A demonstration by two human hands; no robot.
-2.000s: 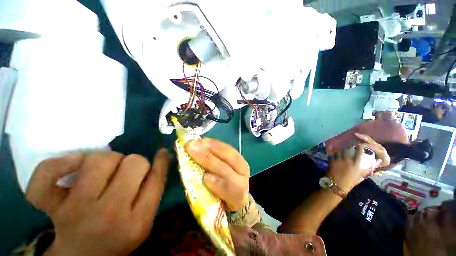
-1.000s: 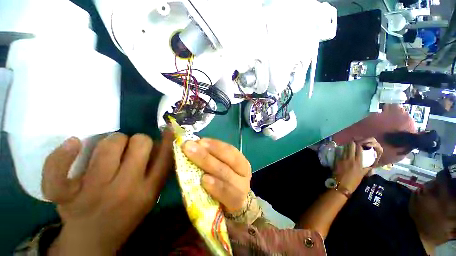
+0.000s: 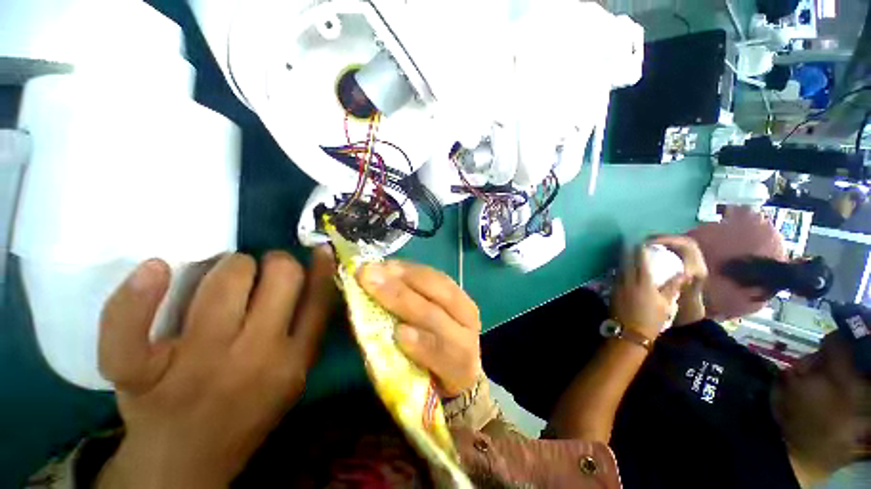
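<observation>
My right hand (image 3: 429,320) holds a yellow glue tube (image 3: 390,368), its nozzle pointing up at the edge of the circuit board (image 3: 368,216) in an open white camera head (image 3: 316,212). Thin coloured and black wires (image 3: 371,158) run from the board up to the open white camera housing (image 3: 298,107), which has a round grey motor (image 3: 382,88) inside. My left hand (image 3: 215,349) is at the lower left, its fingers bent and close to the camera head; the fingertips nearest the head are partly unclear, so whether they touch it cannot be told.
White camera housings (image 3: 129,167) stand at the left. A second open camera head (image 3: 499,224) hangs by wires right of mine. A neighbouring person at the right holds a white part (image 3: 662,265) in both hands. A black panel (image 3: 668,94) lies on the green bench (image 3: 626,215).
My left hand has shifted slightly right and its fingers have bent differently. The tube's nozzle stays at the board. The neighbour's hands have moved with the white part.
</observation>
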